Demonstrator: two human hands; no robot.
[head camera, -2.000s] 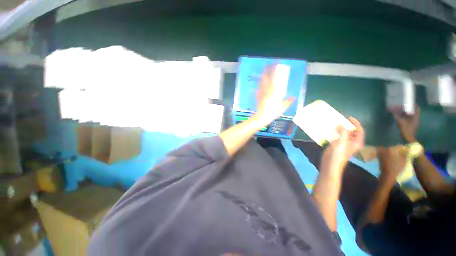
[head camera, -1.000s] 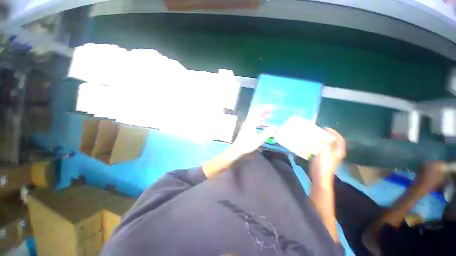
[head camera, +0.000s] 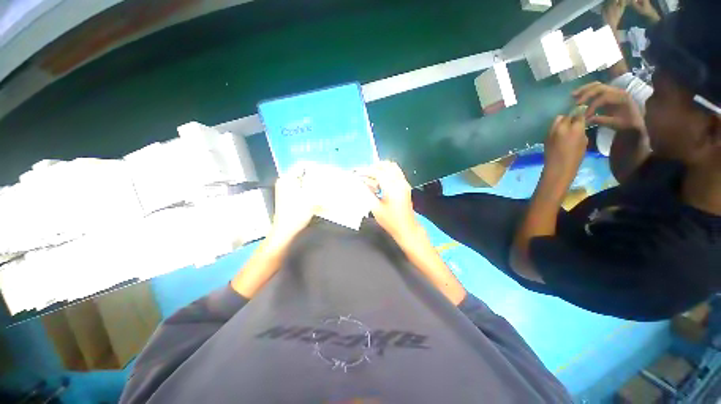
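Observation:
A flat white label sheet (head camera: 341, 197) is held between my two hands, in front of my chest and over the near edge of the scale. My left hand (head camera: 294, 197) grips its left side; the fingers are overexposed. My right hand (head camera: 389, 193) grips its right side. The blue scale platform (head camera: 316, 126) bears handwriting and no carton shows on its visible part; its displays are hidden behind the sheet and hands. Bright white stacked cartons (head camera: 134, 213) stand in two long rows left of the scale.
A person in black (head camera: 632, 229) stands at right with hands raised over the bench. A single white carton (head camera: 496, 85) and several more cartons (head camera: 581, 55) stand beyond. Brown corrugated boxes (head camera: 103, 327) are on the floor at left.
The view has turned toward the right. My left hand has moved from the scale to the sheet, which both hands now hold. The neighbouring person's head and torso have come into view.

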